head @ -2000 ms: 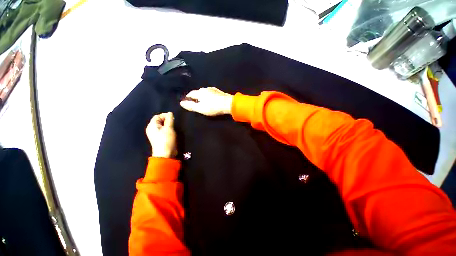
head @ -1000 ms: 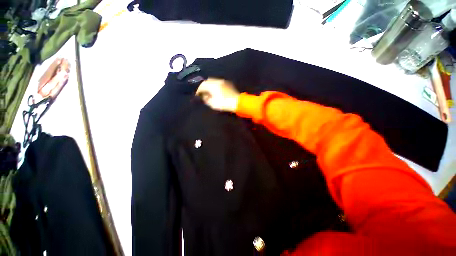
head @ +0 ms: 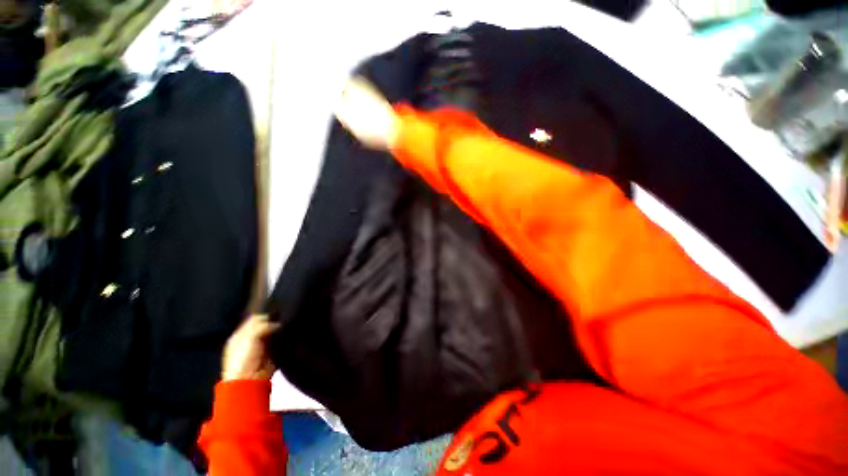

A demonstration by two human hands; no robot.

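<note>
The black coat (head: 688,167) lies on the white table with its front opened, and its wrinkled lining (head: 418,288) shows. A silver button (head: 540,136) shows on the right front panel. My left hand (head: 248,348) holds the coat's edge at the lower left. My right hand (head: 368,113) is blurred at the coat's upper left edge; its fingers cannot be made out. No snips can be seen.
Another black coat with pale buttons (head: 177,242) lies at left, beside olive-green garments (head: 46,177). A long strip (head: 264,186) runs between the coats. A blurred metal flask (head: 798,79) and clear plastic are at upper right. Blue floor (head: 321,451) shows below the table edge.
The coat's front has been opened, showing the lining. My left hand has come back into view at the lower left. My right hand has moved from the collar to the left. The view has shifted left.
</note>
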